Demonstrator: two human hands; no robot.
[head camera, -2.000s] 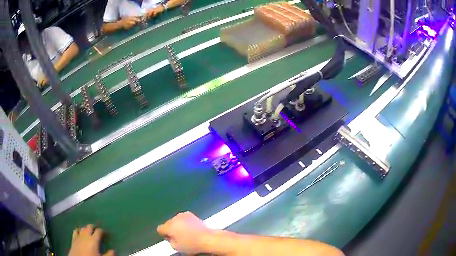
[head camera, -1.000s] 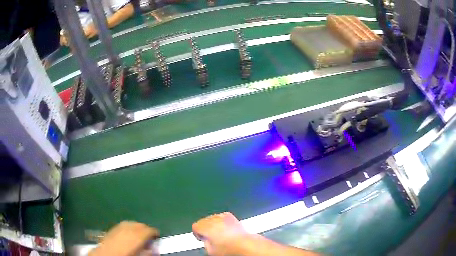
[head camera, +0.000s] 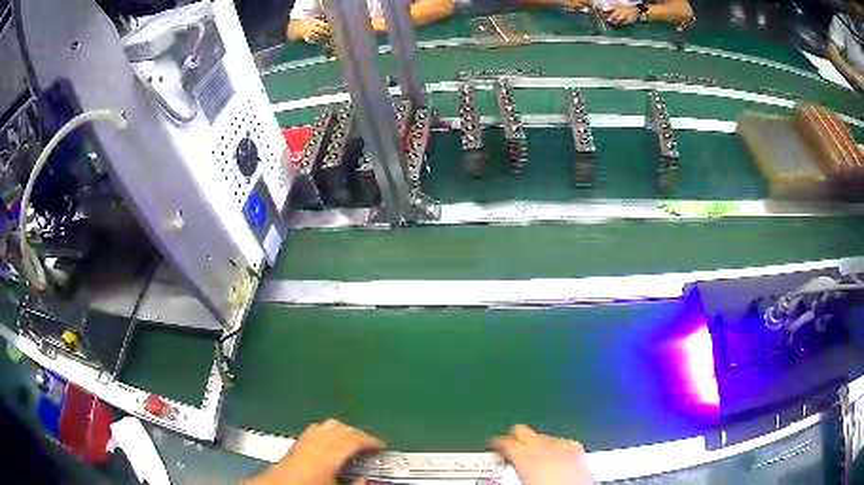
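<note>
A silver-grey metal fixture (head camera: 426, 466) lies along the near white rail at the bottom centre, partly cut off by the picture's edge. My left hand (head camera: 327, 455) grips its left end. My right hand (head camera: 542, 458) grips its right end. The seats of the fixture are too blurred to make out. The green conveyor belt (head camera: 455, 379) runs beyond it. The UV curing lamp (head camera: 786, 350), a black box glowing violet-pink at its mouth, sits over the belt at the right.
A white-grey machine (head camera: 204, 152) stands at the left, with a red button (head camera: 156, 405) on its base frame. A red bin (head camera: 85, 422) is at lower left. Standing fixtures (head camera: 581, 133) and trays (head camera: 782, 152) are on the far belt. People's hands (head camera: 621, 14) show opposite.
The view has swung left, bringing the machine and bins in. The small fixture end at the lamp mouth is no longer visible. My hands now hold a fixture; both looked empty two seconds ago.
</note>
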